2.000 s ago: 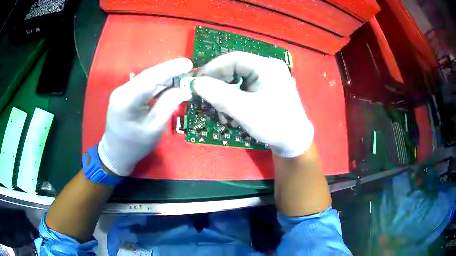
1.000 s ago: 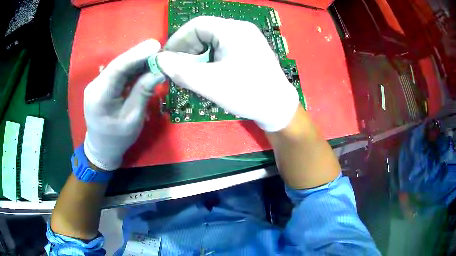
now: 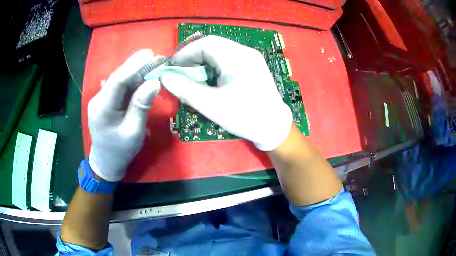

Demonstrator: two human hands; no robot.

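Note:
My left hand [image 3: 120, 115], in a white glove with a blue band at the wrist, holds a grey finned heatsink [image 3: 151, 65] at its fingertips. My right hand [image 3: 235, 90], also white-gloved, pinches a pale green-white strip [image 3: 187, 73]. The strip runs along the near side of the heatsink; whether it sticks to it I cannot tell. Both hands are above the red foam pad [image 3: 210, 162]. The green circuit board [image 3: 295, 107] lies flat on the pad, partly hidden beneath my right hand.
Two pale strips [image 3: 43, 170] lie on the green mat at the left. A black tray of small silver pieces [image 3: 37, 25] and a black block [image 3: 53, 90] stand behind them. Red foam holders [image 3: 210, 11] are at the back. A blurred person in blue [image 3: 425, 170] is at the right.
The strip between the hands has opened out and shows more of its length. The heatsink's fins now show at my left fingertips. The camera view has shifted.

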